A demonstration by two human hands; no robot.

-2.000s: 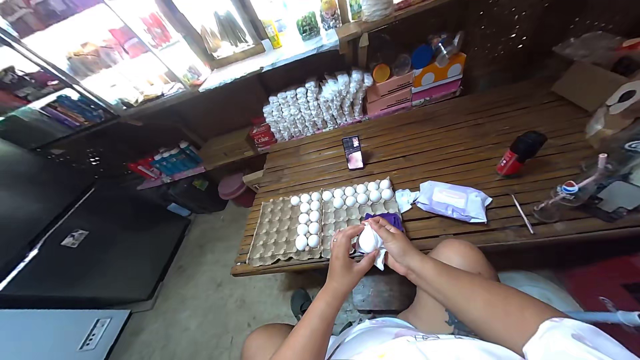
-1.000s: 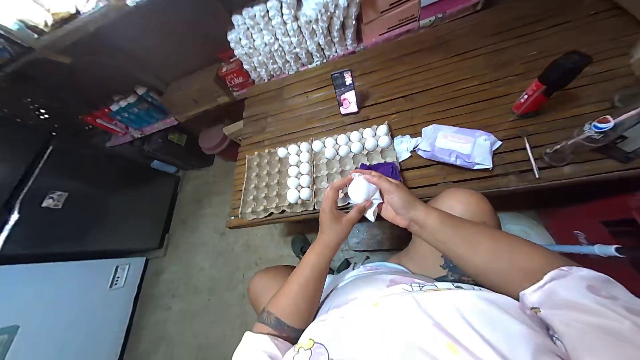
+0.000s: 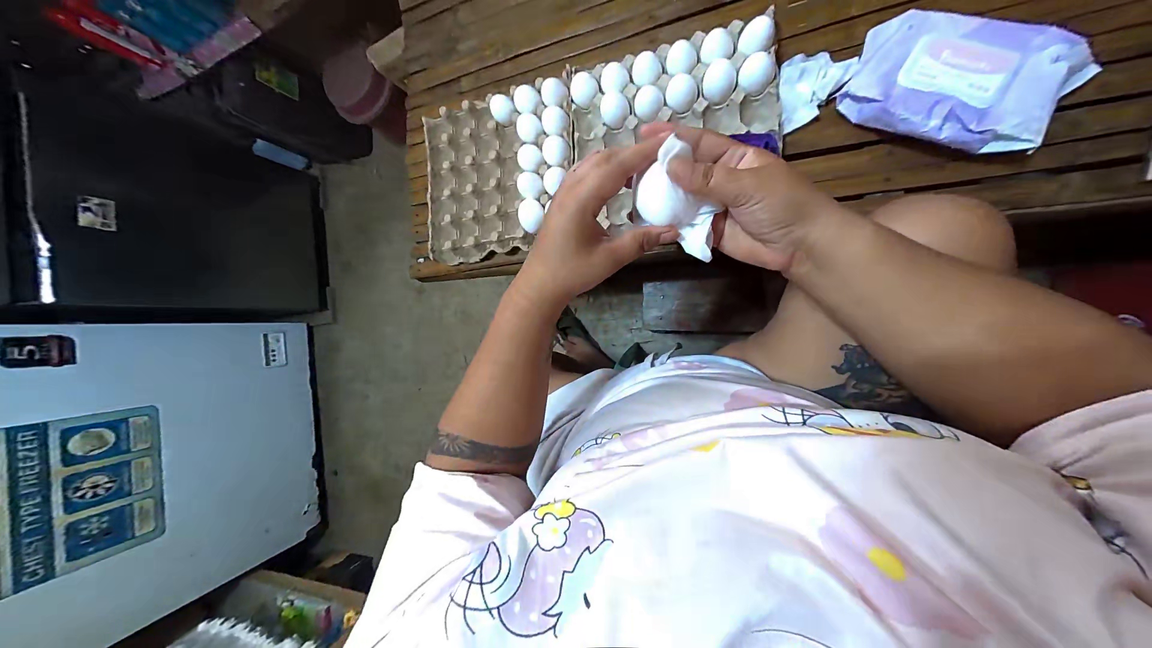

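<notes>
My left hand (image 3: 589,220) and my right hand (image 3: 751,193) meet above the near edge of the table. Between them is a white egg (image 3: 659,196), its lower left side cupped by my left fingers. A white wet wipe (image 3: 697,236) lies against the egg, pinched under my right thumb. Just beyond my hands are two cardboard egg trays side by side; the left tray (image 3: 468,180) holds white eggs in its right-hand columns, and the right tray (image 3: 589,135) holds eggs in its far rows. Something purple (image 3: 756,141) shows partly behind my right hand.
A crumpled wipe (image 3: 810,85) lies between the right tray and a lilac wet-wipe pack (image 3: 972,81) on the slatted wooden table (image 3: 864,171). A white chest freezer (image 3: 225,450) and a black cabinet-like unit (image 3: 180,243) stand at the left. My knees are under the table edge.
The view has tilted down strongly, so the phone seen on the table earlier is out of frame. Both hands stay around the egg and wipe.
</notes>
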